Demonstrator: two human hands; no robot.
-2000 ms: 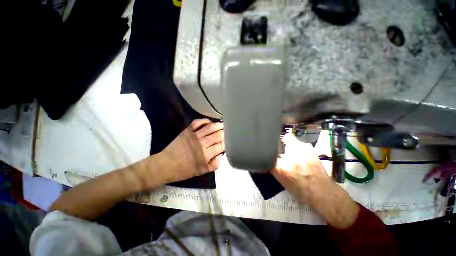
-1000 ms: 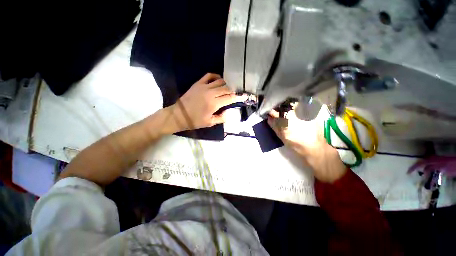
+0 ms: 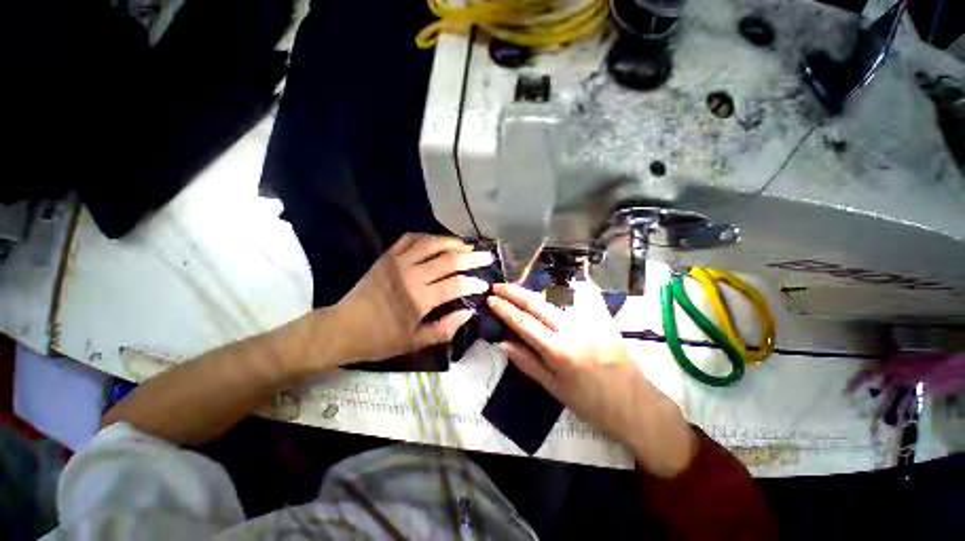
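Observation:
A large dark garment panel (image 3: pixel 339 137) lies left of the off-white sewing machine head (image 3: pixel 593 127), with its near end under my hands. My left hand (image 3: pixel 386 301) holds the panel's edge, fingers bent, just left of the needle area. My right hand (image 3: pixel 571 359) presses its fingertips on the dark cloth beside my left fingertips. A small dark piece (image 3: pixel 524 410) sticks out below my right hand towards the table's front edge. The presser foot area (image 3: pixel 566 264) is lit and lies behind my right fingers. Whether the cloth is under the foot cannot be told.
Scissors with green and yellow loop handles (image 3: pixel 704 328) lie right of the needle. A black heap of cut pieces (image 3: pixel 127 116) is at the upper left. Yellow cord (image 3: pixel 519 19) lies on the machine head. Pink threads (image 3: pixel 910 372) are at the far right. A ruler-marked white table edge (image 3: pixel 381 407) runs in front.
My right hand has moved left from beside the needle to meet my left fingertips. The small dark piece now hangs lower, closer to the table's edge. The camera view has shifted.

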